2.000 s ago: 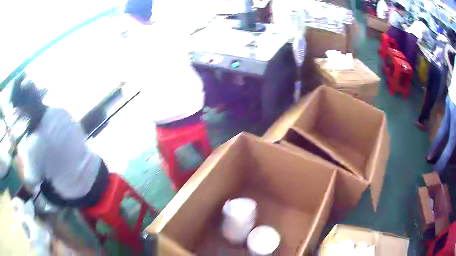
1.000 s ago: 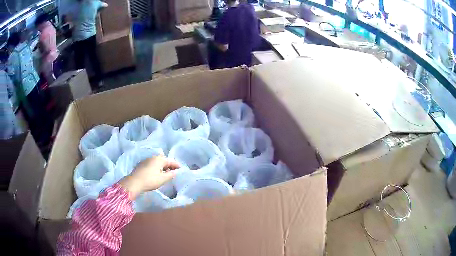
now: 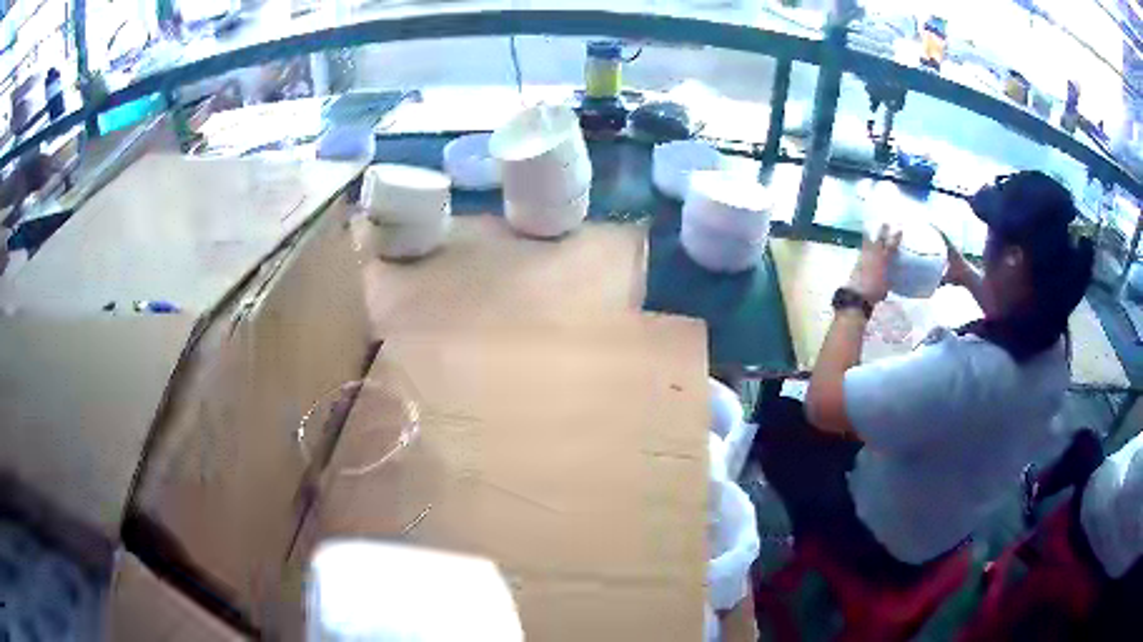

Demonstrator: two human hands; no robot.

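Note:
Neither of my hands is in the picture. A smooth white object [image 3: 411, 592], perhaps a pot or a foam piece, is cut off by the bottom edge; what holds or supports it is hidden. A brown cardboard sheet [image 3: 564, 433] lies in front of me. A thin wire ring [image 3: 360, 428] lies at its left side, over the carton's edge. Wrapped white pots [image 3: 731, 546] show along the sheet's right edge, partly covered by it.
Stacked bare pots [image 3: 545, 176] stand beyond the sheet, with another stack [image 3: 726, 221] on the green bench. A seated person [image 3: 959, 401] at the right holds a white pot [image 3: 915, 260]. A large carton [image 3: 251, 414] stands at the left.
The view has swung away from the open carton of wrapped pots to the bench side. The hand in the striped sleeve is out of the picture. The white object now shows at the bottom.

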